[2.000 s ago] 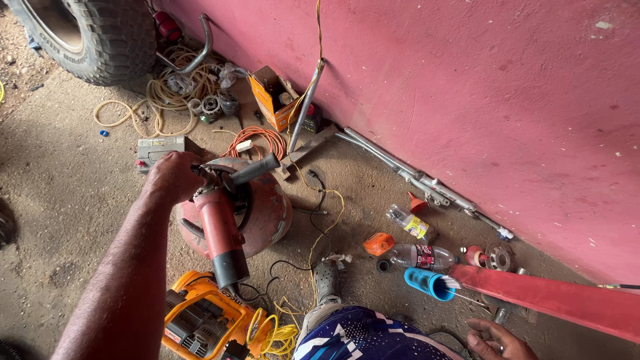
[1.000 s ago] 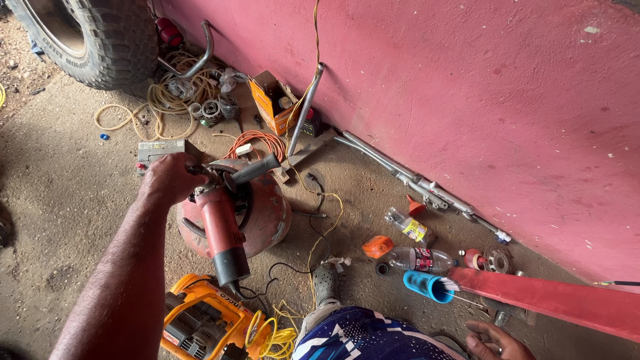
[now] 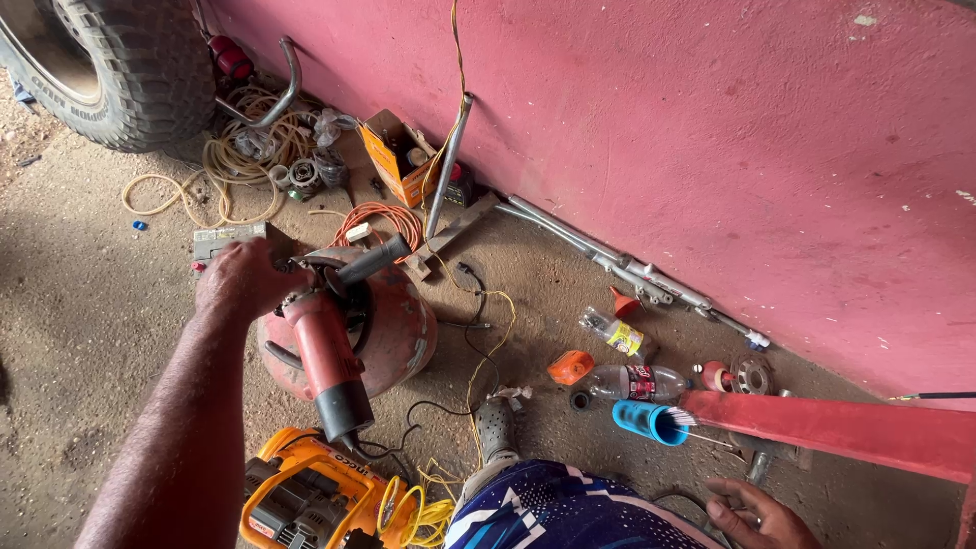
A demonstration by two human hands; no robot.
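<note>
My left hand (image 3: 248, 278) is at the head end of a red angle grinder (image 3: 324, 343), beside the grinder's black side handle (image 3: 374, 264); its fingertips are hidden, so its hold cannot be told. The grinder rests on top of a worn red gas cylinder (image 3: 404, 328), its black rear end pointing toward me. My right hand (image 3: 759, 515) is at the lower right edge with its fingers apart, partly cut off by the frame. Near it are a red metal beam (image 3: 831, 431) and a blue plastic container (image 3: 648, 422) holding thin rods.
A yellow-orange machine (image 3: 320, 496) with a yellow hose stands below the cylinder. Cables cross the floor by my shoe (image 3: 496, 427). Plastic bottles (image 3: 640, 381), metal tubes (image 3: 610, 259) and an orange box (image 3: 396, 156) lie toward the pink wall. A big tire (image 3: 152, 76) stands upper left.
</note>
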